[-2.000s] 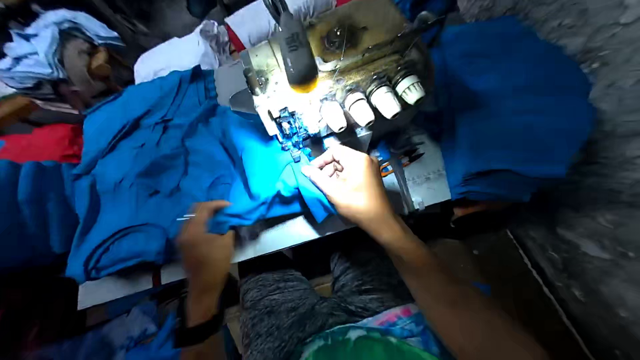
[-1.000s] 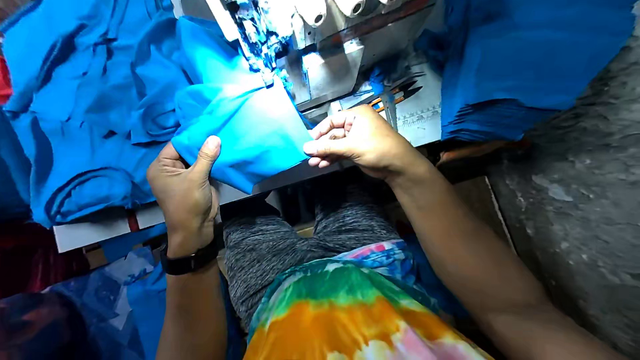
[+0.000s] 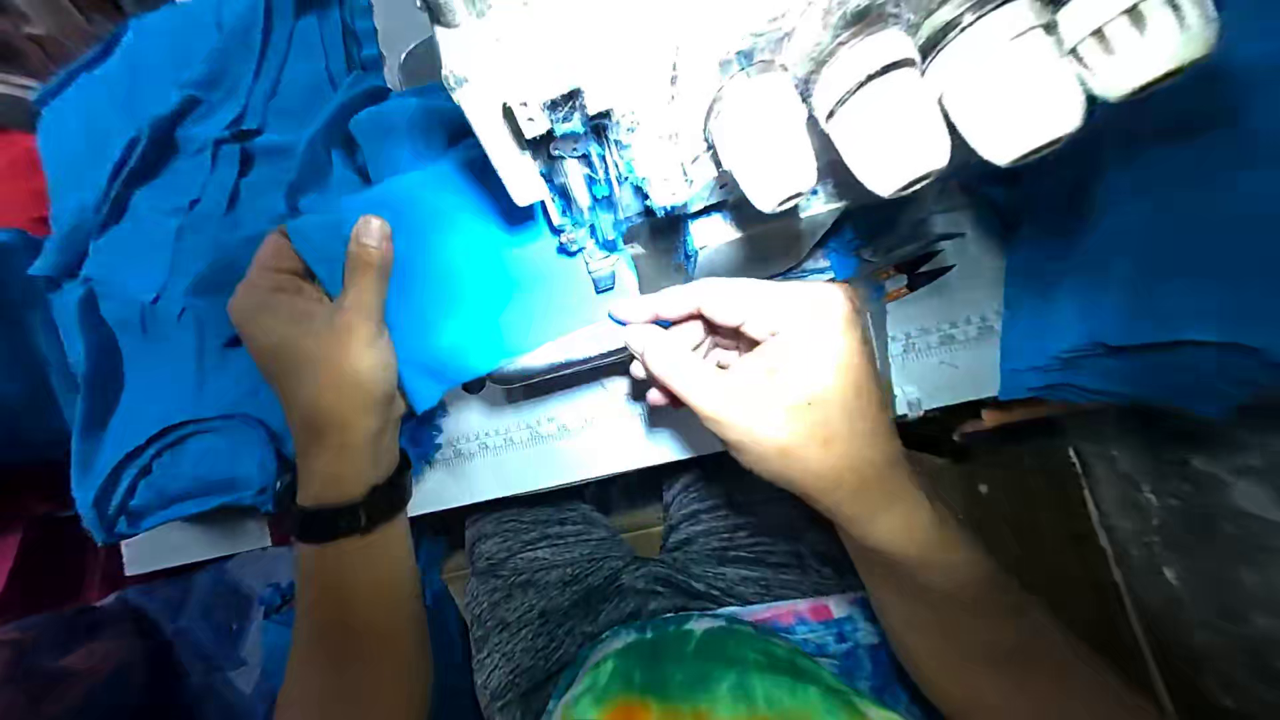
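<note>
My left hand (image 3: 330, 330) grips the left edge of a blue fabric piece (image 3: 460, 270), with the thumb on top and the fingers underneath. The right edge of this piece lies at the presser foot (image 3: 601, 272) of a brightly lit sewing machine (image 3: 600, 70). My right hand (image 3: 770, 370) pinches a small blue bit of fabric between thumb and forefinger, just right of and below the foot. Whether that bit belongs to the same piece is not clear. Glare hides much of the machine head.
Blue garments (image 3: 190, 200) lie heaped at the left. A stack of blue fabric (image 3: 1140, 250) is at the right. Small snips (image 3: 915, 275) lie behind my right hand. White thread cones or knobs (image 3: 880, 115) line the machine front. Printed rulers (image 3: 510, 435) mark the table edge.
Since a second ago, the blue piece has moved from in front of the machine to its presser foot. My right hand has moved up beside the foot; my left hand still holds the piece.
</note>
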